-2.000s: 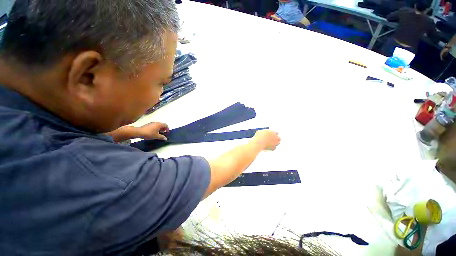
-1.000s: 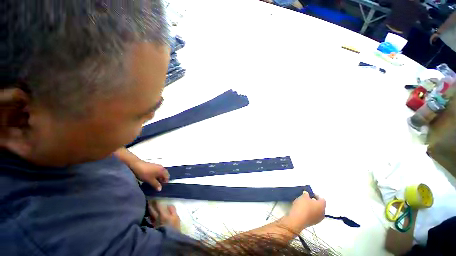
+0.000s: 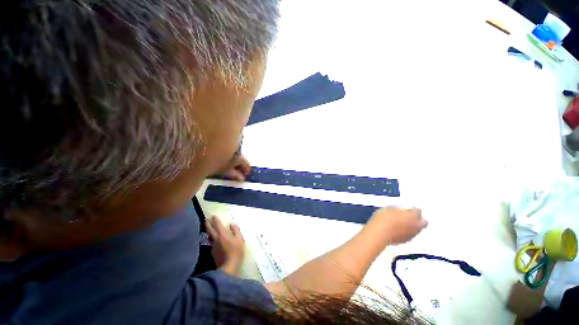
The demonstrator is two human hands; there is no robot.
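Note:
A plain dark placket strip (image 3: 292, 204) lies along the white table, its right end under the hand of a person beside me. Next to it lies a dark strip with rows of small pale marks (image 3: 317, 180); the person's other hand is at its left end. A fan of dark strips (image 3: 301, 98) lies farther back, partly hidden by the person's head. What looks like my left hand (image 3: 225, 244) rests at the table edge below the strips, fingers apart and empty, its wrist partly hidden by the person's sleeve. My right hand is not in view.
The person's head (image 3: 127, 95) and forearm (image 3: 336, 260) cover the left and lower middle. A black cord (image 3: 438, 257) curls at the lower right. Scissors (image 3: 533, 263) and a yellow tape roll (image 3: 560, 244) lie by white cloth (image 3: 546, 206). Small items sit at the upper right.
The person has brought a plain strip from beside the fan down to lie near the marked strip. The person's head has come closer and covers more. The view has shifted.

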